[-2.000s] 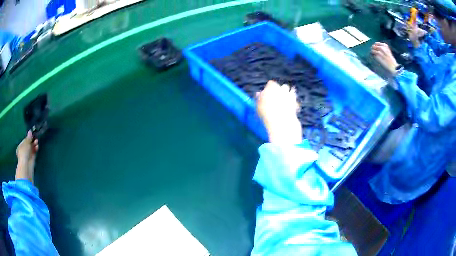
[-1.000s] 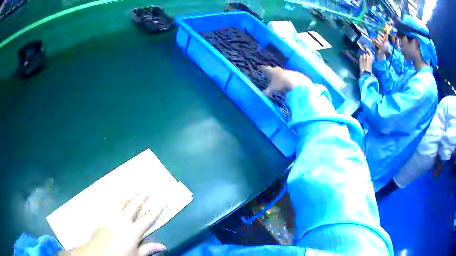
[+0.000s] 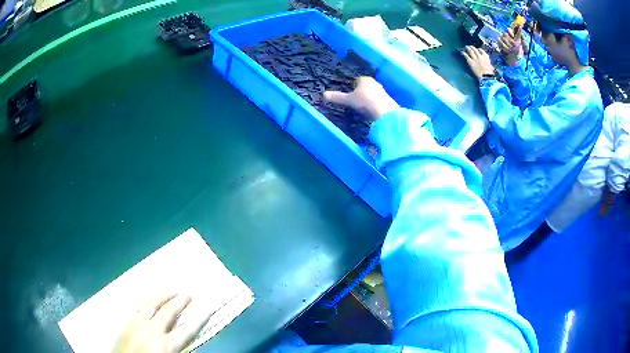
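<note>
A blue parts bin (image 3: 276, 109) stands on the green bench, holding a pile of thin black plates (image 3: 297, 65). My right hand (image 3: 359, 100) reaches over its near side into the pile. Its thumb points left over the plates, and its fingertips are partly hidden, so I cannot tell whether it grips one. My left hand (image 3: 157, 325) rests on the white sheet stack (image 3: 186, 265) at the bottom left, fingers apart and holding nothing. It is cut off by the bottom edge.
One black housing (image 3: 25, 109) lies at the far left, another (image 3: 184, 32) left of the bin's far end. A pale green line (image 3: 90, 29) crosses the bench. White sheets (image 3: 416, 39) lie behind the bin. A person in a blue smock (image 3: 546, 131) works at the right.
My left hand has left the housing at the left and come onto the sheet stack. My right hand stays in the bin and has shifted among the plates. The view has turned.
</note>
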